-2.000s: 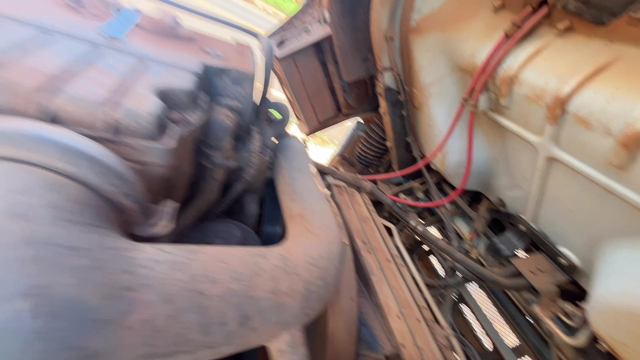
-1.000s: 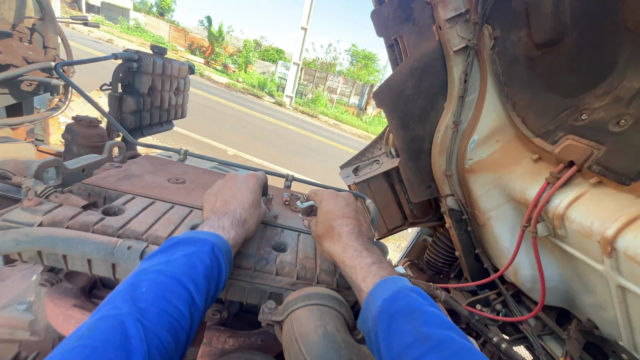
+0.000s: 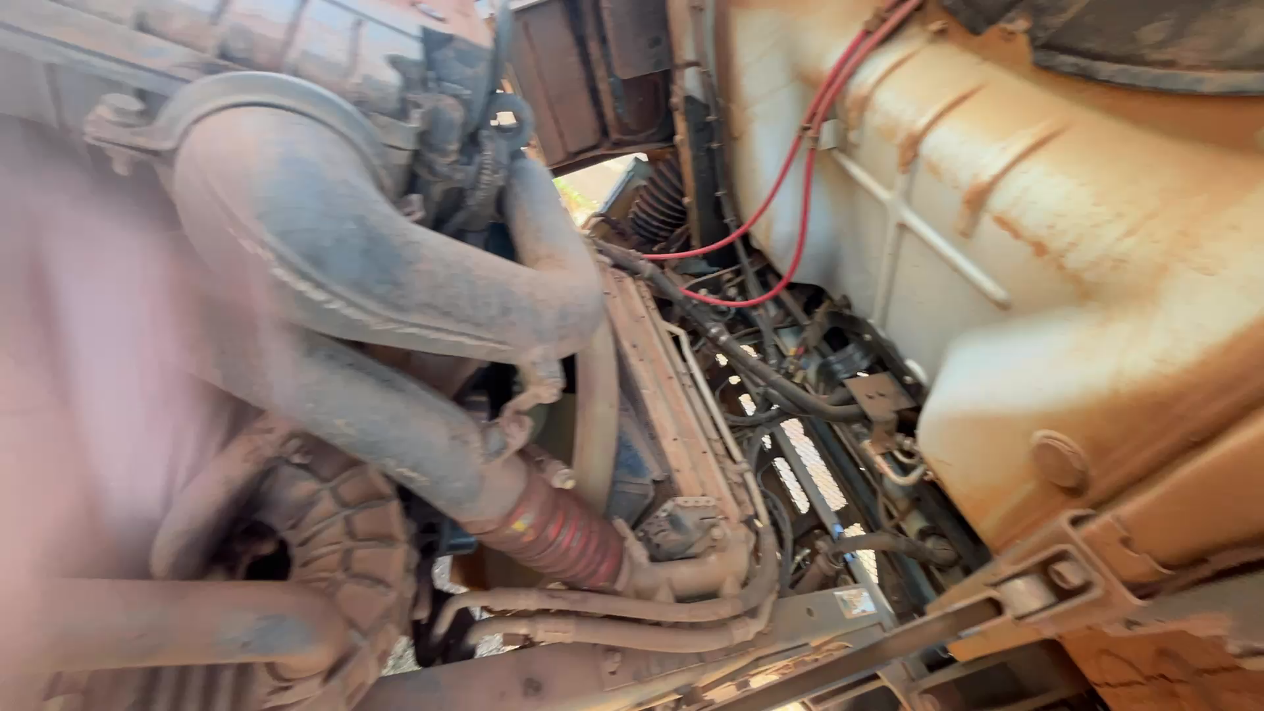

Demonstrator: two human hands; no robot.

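Observation:
Neither my left hand nor my right hand can be made out. A blurred, pale pinkish haze covers the left edge, and I cannot tell what it is. In the engine bay, a thick dusty metal pipe (image 3: 355,257) curves from a clamp (image 3: 267,94) at upper left. Below it a second pipe (image 3: 395,425) slopes down to a ribbed red hose (image 3: 553,533). The ribbed housing of a round engine part (image 3: 346,533) sits at lower left. Two thin red hoses (image 3: 805,188) loop down at upper right of centre.
A dirty pale cab panel (image 3: 1066,257) fills the right side. Between it and the engine lie a long radiator-like frame (image 3: 667,395) and dark hoses (image 3: 731,346). A metal bracket (image 3: 1057,583) and a crossing beam (image 3: 820,617) stand at the lower right.
Both hands and blue sleeves, at the top of the engine one second ago, are no longer seen. The view has swung down from the road into the engine bay.

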